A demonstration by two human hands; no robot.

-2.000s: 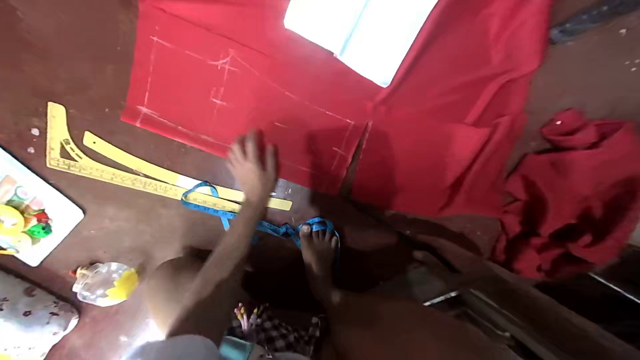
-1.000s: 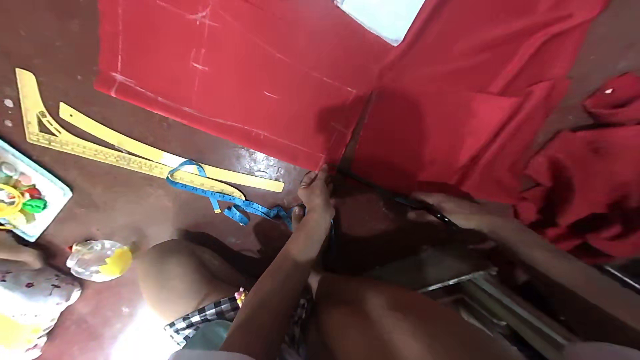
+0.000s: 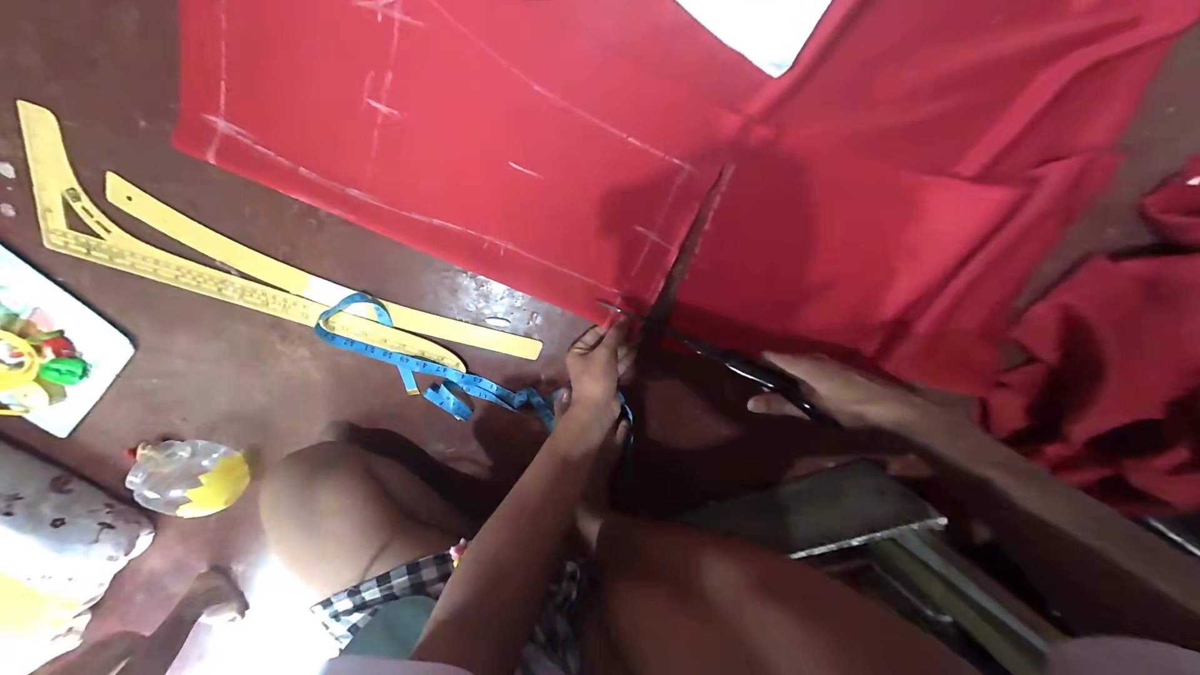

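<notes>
Red fabric (image 3: 525, 141) with white chalk lines lies flat on the dark red floor. My left hand (image 3: 595, 366) pinches its lower edge near a slit that separates the marked part from the fabric on the right. My right hand (image 3: 834, 389) holds black-handled scissors (image 3: 750, 370), whose blades reach the fabric edge beside my left fingertips. Left of my left hand lie a blue tape measure (image 3: 375, 352), a yellow L-shaped ruler (image 3: 178, 272) and a yellow curved ruler (image 3: 216, 246). The tape measure's far end runs behind my left hand, partly hidden.
A crumpled red cloth (image 3: 1116, 347) lies at the right, and white paper (image 3: 759, 28) rests on the fabric. A metal-edged object (image 3: 862, 516) stands beside my leg. At the left are a white tray (image 3: 103, 375), a clear plastic container (image 3: 192, 478) and another person's limbs (image 3: 206, 600).
My left hand has moved from above the rulers to the fabric edge. My right hand, out of view at first, has come in from the right with the scissors and reached nearer the fabric edge.
</notes>
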